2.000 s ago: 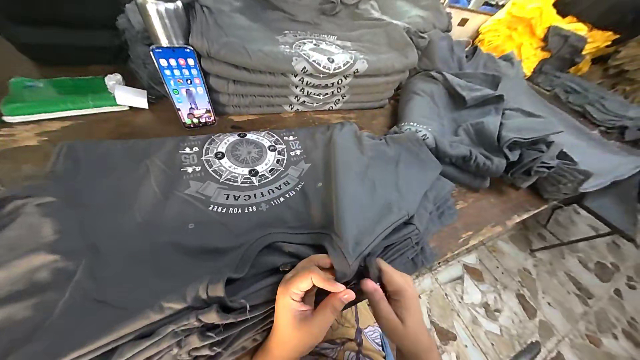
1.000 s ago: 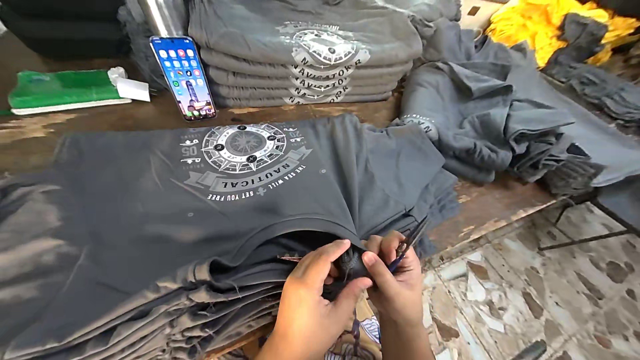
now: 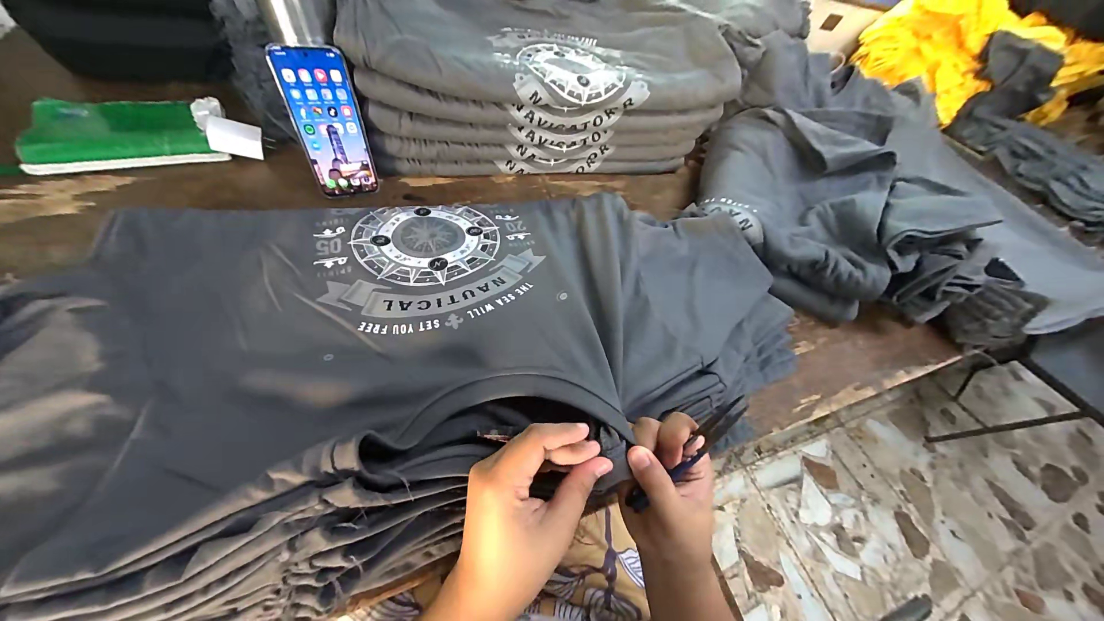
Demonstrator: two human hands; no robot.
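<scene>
A grey T-shirt (image 3: 216,345) with a white compass print lies on top of a stack of grey shirts, its neckline towards me. At the right part of that neckline, my left hand (image 3: 543,483) pinches the shirt's fabric between thumb and fingers. My right hand (image 3: 673,474), right beside it, grips the neckband edge with its thumb. The same hand holds small dark scissors or thread snips (image 3: 711,431), blades pointing up and right; the handle is partly hidden by the fingers.
Behind the shirt, a lit smartphone (image 3: 326,121) leans upright near folded printed shirts (image 3: 535,95). A green cloth bundle (image 3: 121,134) lies at the left. Crumpled grey garments (image 3: 802,190) and yellow fabric (image 3: 940,43) are at the right. Beyond the wooden table's edge (image 3: 862,371) is a tiled floor.
The dark blades beside my right hand stand out plainly, unlike two seconds ago. Both hands remain at the neckline with the fingers slightly shifted.
</scene>
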